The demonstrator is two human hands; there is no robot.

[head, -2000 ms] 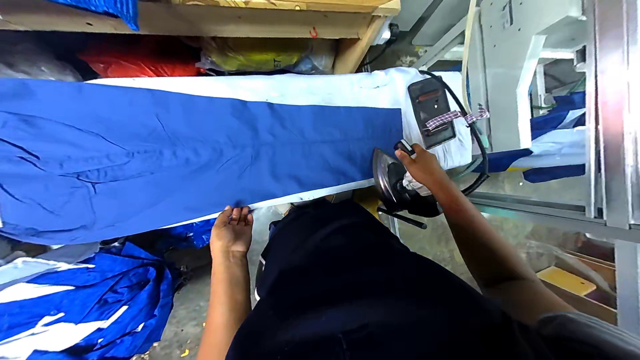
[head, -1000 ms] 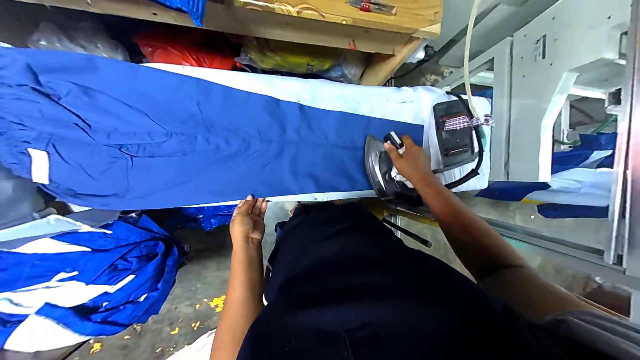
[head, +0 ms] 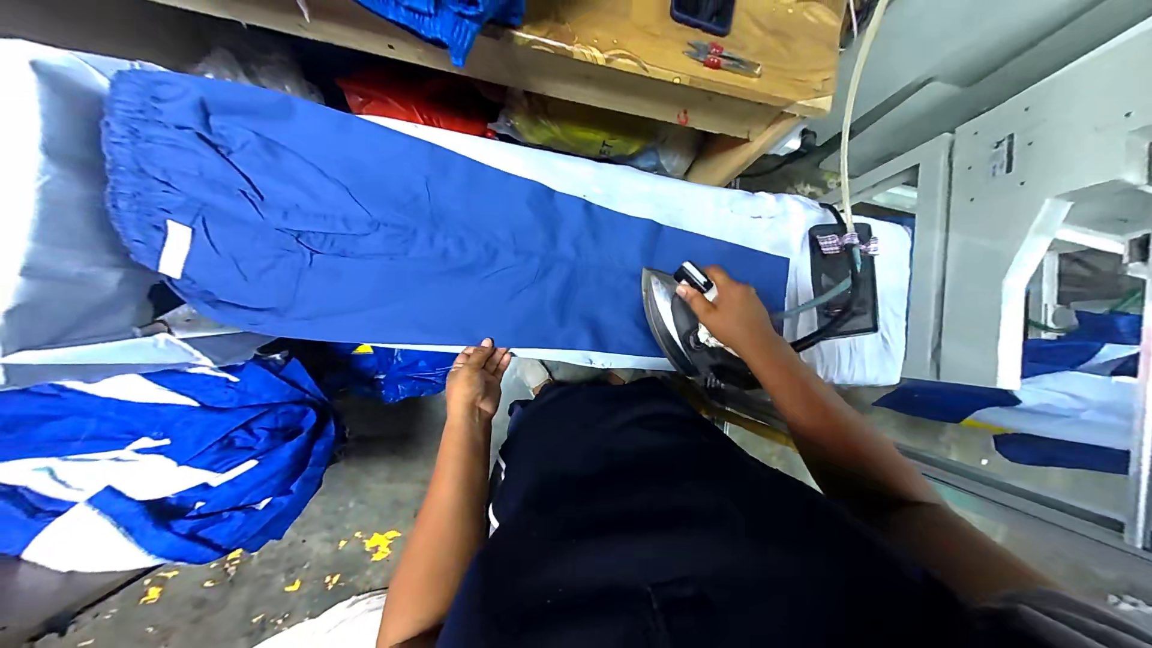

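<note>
Blue trousers with a gathered waistband [head: 432,243] lie lengthwise along a white-covered ironing board [head: 864,360]. My right hand [head: 731,315] grips the handle of a steam iron [head: 670,324], whose soleplate rests on the blue cloth near the leg's hem end. At the near edge of the cloth, my left hand [head: 479,373] touches the border with its fingertips; whether it pinches the fabric is hard to tell. A dark iron rest [head: 846,279] lies on the board's right end, with the hose and cord passing over it.
Beyond the board stands a wooden table [head: 612,81] bearing thread snips [head: 723,59] and a phone [head: 704,13]. Blue and white garments [head: 162,459] are heaped at the lower left. A metal machine frame [head: 981,207] stands at right. Bagged items [head: 414,101] sit under the table.
The iron in my right hand has moved left along the trouser leg, away from the hem end. My left hand stays at the near edge. The view has shifted, showing the waistband.
</note>
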